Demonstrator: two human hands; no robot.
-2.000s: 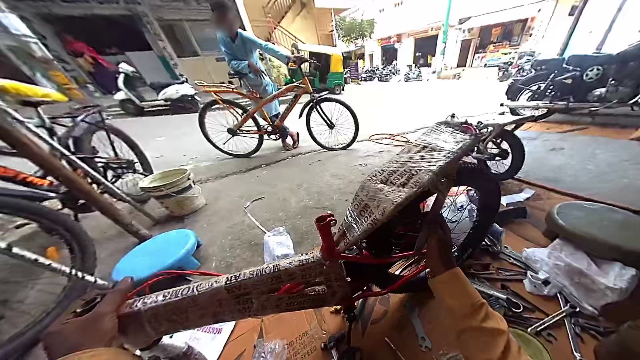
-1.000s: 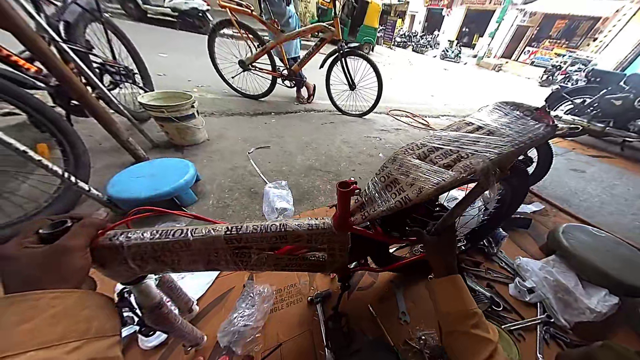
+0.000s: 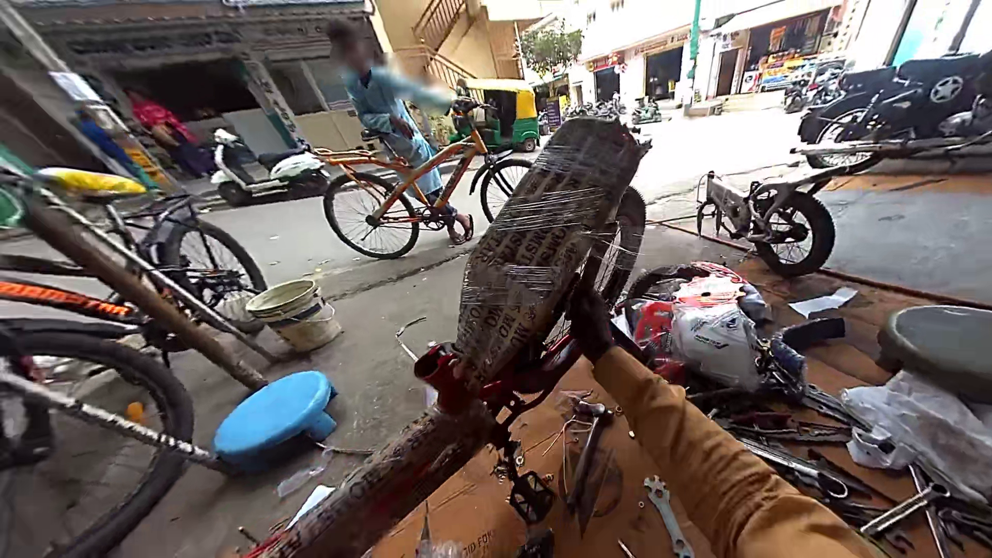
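A red bicycle frame [image 3: 446, 380], wrapped in printed packing material and clear film, slants across the middle with its rear wheel [image 3: 625, 248] up at the right. My right hand [image 3: 591, 319] is closed around a part of the frame beside that wheel; the exact part is hidden. Its wrapped long tube [image 3: 387, 484] runs down to the bottom edge. My left hand is out of view. Below the frame hangs a black pedal [image 3: 532, 497]. An open-end spanner [image 3: 666, 515] lies on the cardboard beneath my right forearm.
At the left are a blue plastic stool [image 3: 271, 418], a bucket [image 3: 298, 314] and parked bicycles. Spanners and other tools [image 3: 806, 465], plastic bags and a grey stool [image 3: 942, 349] lie at the right. A person [image 3: 395, 116] stands with an orange bicycle [image 3: 387, 186] on the road.
The wrapped frame has tilted, its rear end rising and its long tube swinging down towards the bottom edge. My left hand, earlier on that tube's end, has left view.
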